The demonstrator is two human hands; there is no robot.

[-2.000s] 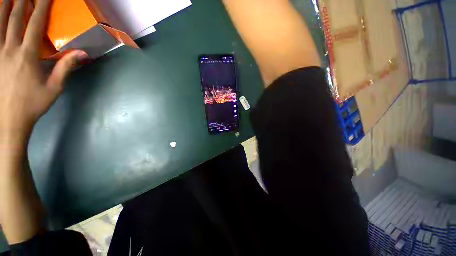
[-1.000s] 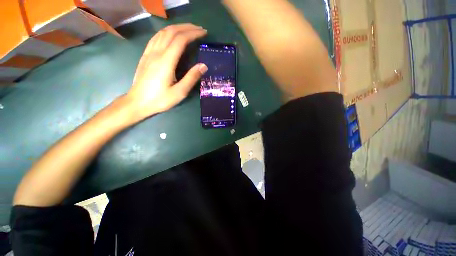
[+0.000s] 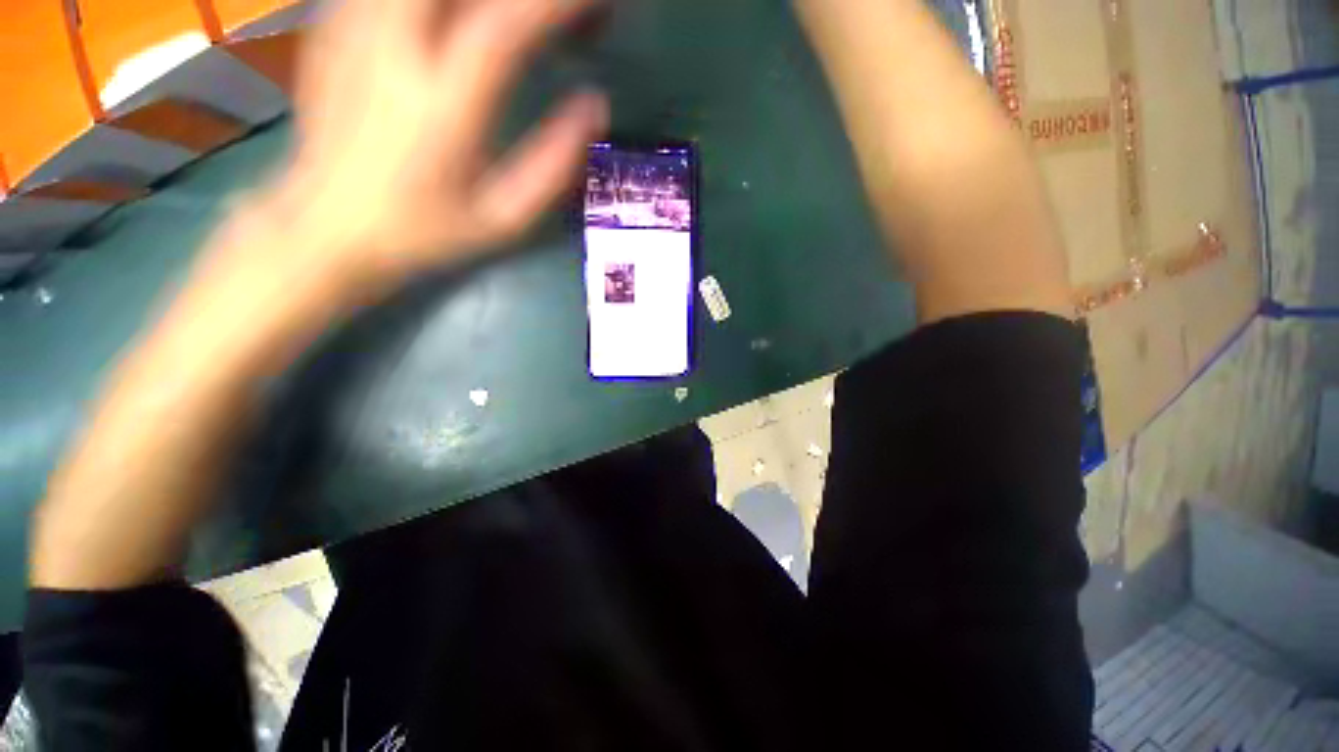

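A row of orange-and-white product boxes (image 3: 162, 66) stands at the upper left of the green bench, its flaps along the near side. A black smartphone (image 3: 639, 265) lies flat at mid bench, its lit screen partly white with a picture on top. My left hand (image 3: 426, 132) is blurred above the bench, between the boxes and the phone, fingers apart, with nothing seen in it. My right forearm reaches up past the top edge, so my right hand is out of the picture.
A small white label (image 3: 715, 298) lies right of the phone. White scraps (image 3: 479, 397) lie near the bench's front edge. Right of the bench are a brown corrugated carton (image 3: 1175, 176), part of a blue crate (image 3: 1091, 419), a blue frame (image 3: 1260, 191) and a grey bin (image 3: 1248, 588).
My left hand has moved up and away from beside the phone. The phone's screen has changed from a dark video to a partly white page. My right forearm has shifted right.
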